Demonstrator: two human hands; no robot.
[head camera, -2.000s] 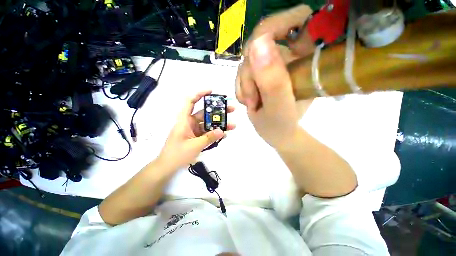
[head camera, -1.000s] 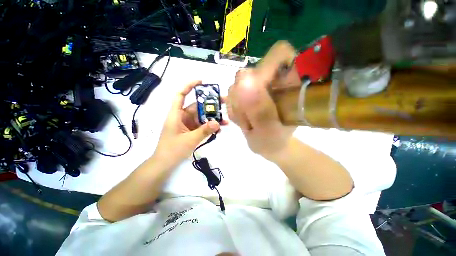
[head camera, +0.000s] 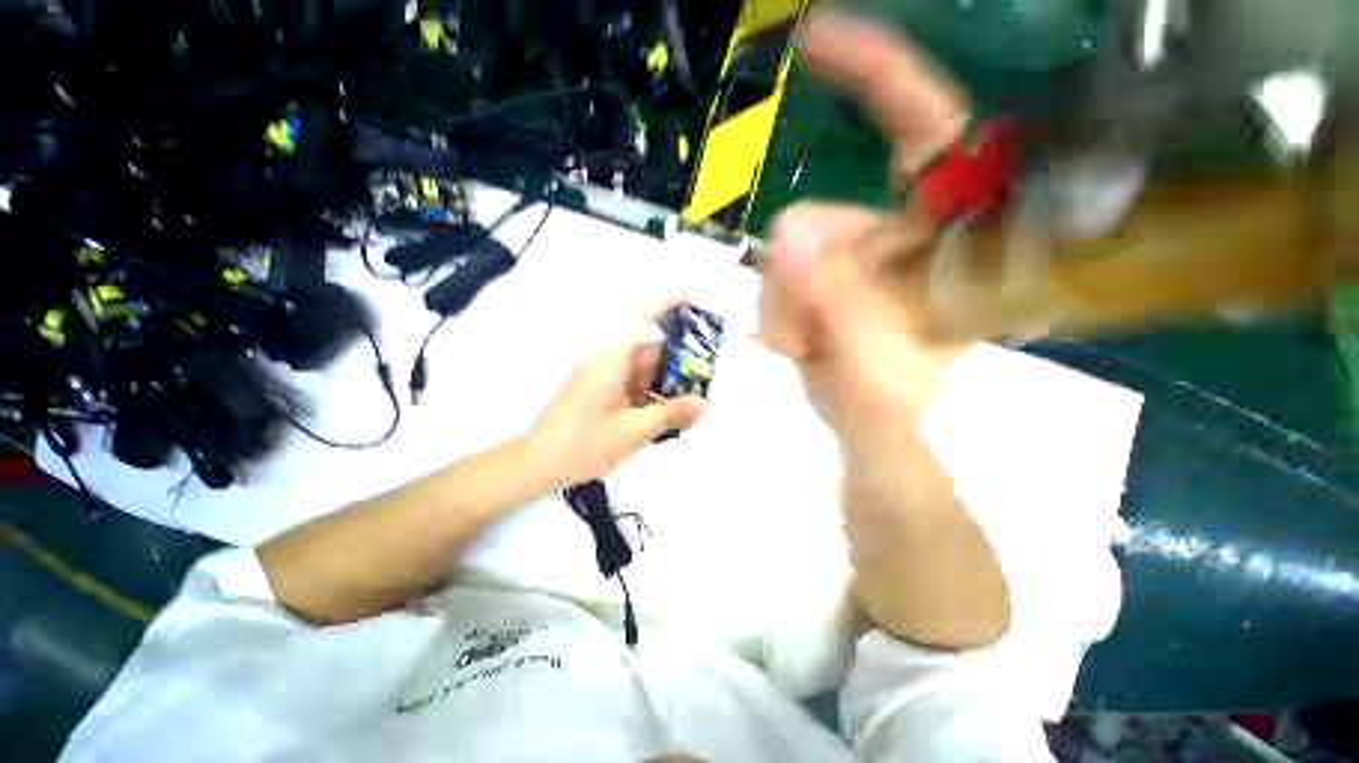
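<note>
My left hand (head camera: 619, 403) holds a small open power adapter (head camera: 692, 352) by its edges, tilted, with blue, yellow and silver parts showing. Its black output cable (head camera: 604, 534), bundled in the middle, hangs below the hand. My right hand (head camera: 857, 283) grips the amber-brown glue gun (head camera: 1177, 261), which is blurred. Its red trigger piece (head camera: 966, 175) is by my fingers, and the index finger is raised away from it. The gun's nozzle is not visible. The gun is to the right of the adapter, apart from it.
A white work sheet (head camera: 507, 358) lies under both hands. A heap of adapters and black cords (head camera: 164, 313) covers the left and upper left. A separate adapter cable (head camera: 471, 279) lies on the sheet beside the heap. Yellow-black hazard tape (head camera: 733, 161) stands beyond the sheet.
The view has turned. The adapter in my left hand is now tilted and shows further right. My right index finger has lifted away from the red trigger piece.
</note>
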